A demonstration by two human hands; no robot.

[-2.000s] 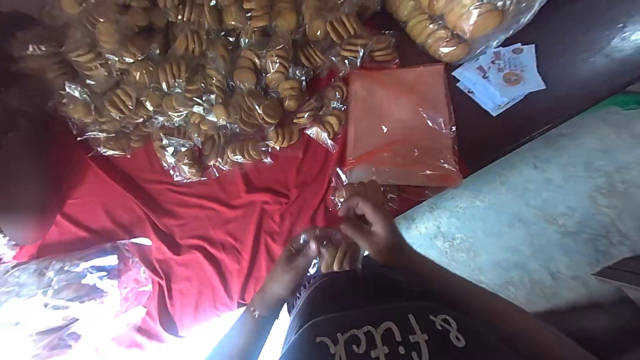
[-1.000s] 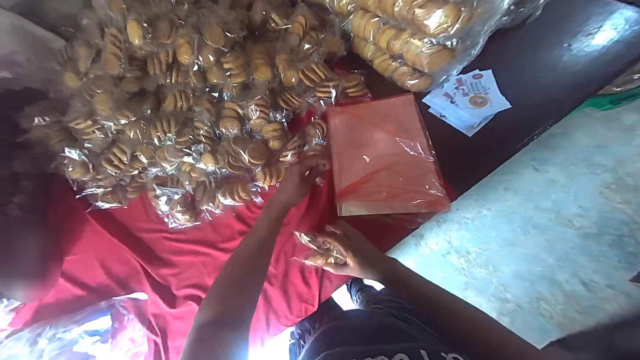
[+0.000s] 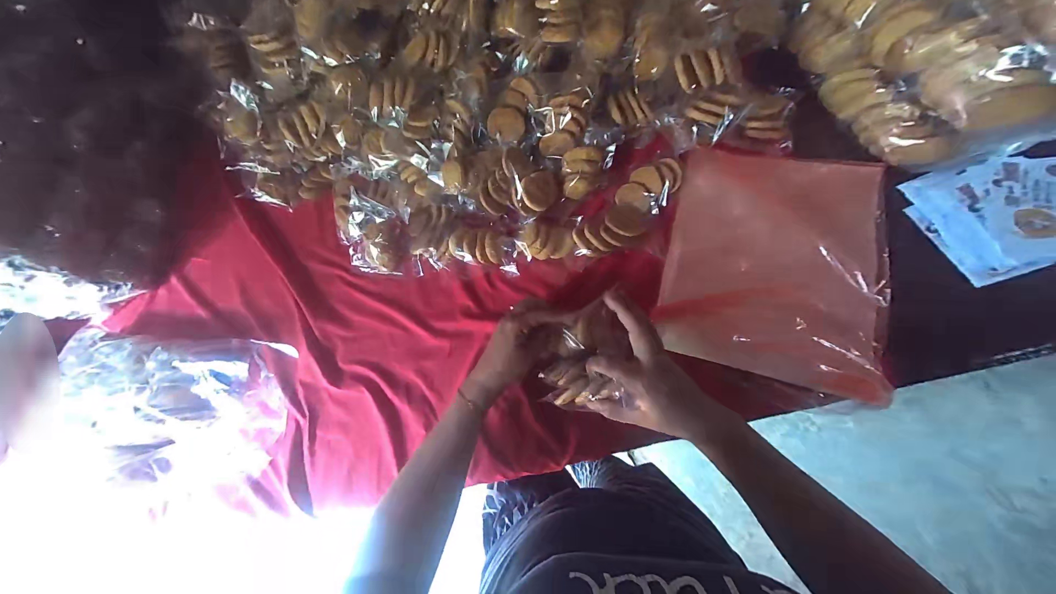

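Both hands meet over the red cloth [image 3: 355, 371], near the table's front edge. My left hand [image 3: 516, 351] grips the upper left part of a clear packet of round biscuits. My right hand [image 3: 648, 375] closes around the right side of a biscuit packet [image 3: 569, 384]; the fingers partly hide it, and whether there is one packet or more between the hands I cannot tell. Beyond the hands lies a wide pile of small clear packets of biscuits [image 3: 540, 190]. Just right of my right hand is a flat orange-red plastic packet [image 3: 771, 264].
Large clear bags of biscuits [image 3: 887, 91] stand at the back right, with printed paper labels [image 3: 986, 214] below them on the dark tabletop [image 3: 932, 330]. Shiny clear plastic [image 3: 173, 396] lies at the left in glare. A person's dark-haired head [image 3: 91, 132] is at the upper left.
My left hand, a second ago at the pile's edge beside the orange-red packet, has come back to my right hand. The biscuits are now between both hands.
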